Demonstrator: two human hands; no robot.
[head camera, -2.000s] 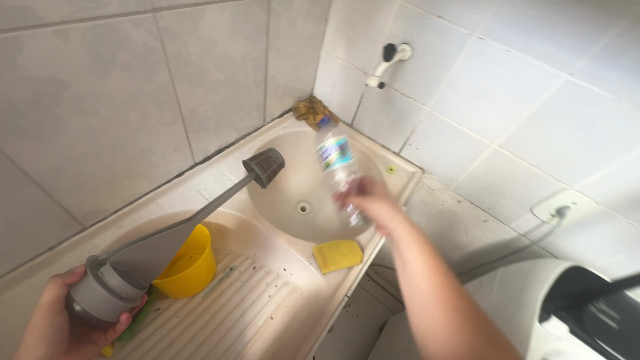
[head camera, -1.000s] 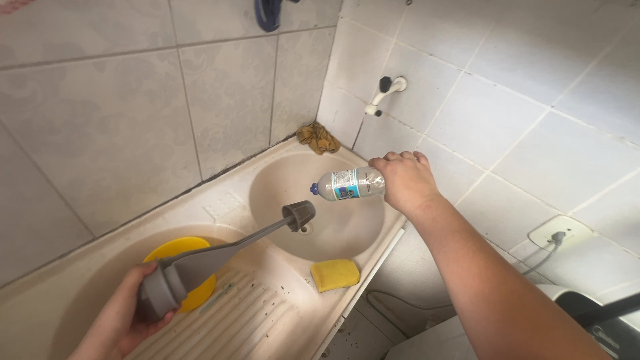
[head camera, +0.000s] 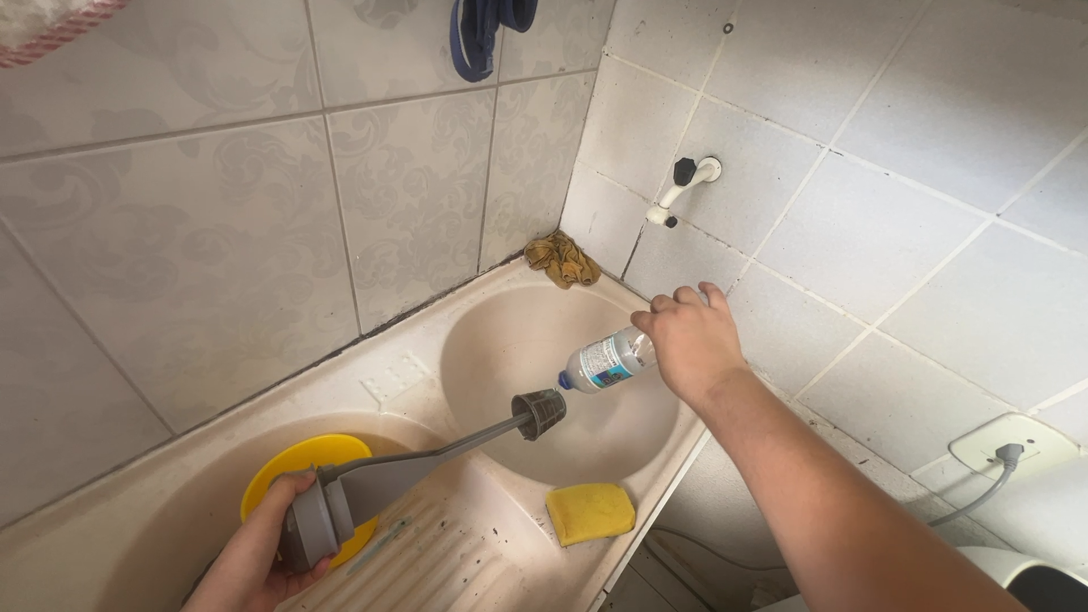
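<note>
My left hand (head camera: 276, 544) grips the grey plastic base of a long-handled brush-like tool (head camera: 425, 467), whose dark ribbed cup-shaped end (head camera: 541, 415) is over the round basin (head camera: 484, 374). In my right hand (head camera: 693, 344) is a clear plastic bottle (head camera: 608, 361) with a blue cap and a printed label. It tilts down to the left, its capped end close beside the cup-shaped end. Whether liquid is coming out I cannot tell. Behind the left hand a yellow bowl (head camera: 297, 450) sits in the sink unit, partly hidden.
A yellow sponge (head camera: 590, 513) lies on the basin's front edge, and a crumpled brown cloth (head camera: 563, 259) in the back corner. A white tap (head camera: 682, 191) with a black knob juts from the tiled wall. A plugged-in cord hangs from the outlet (head camera: 1003, 450) at right.
Two seconds ago the bottle stood with its cap up; by one second ago it was tipped sideways, and now its cap points lower, beside the cup-shaped end. The view has shifted.
</note>
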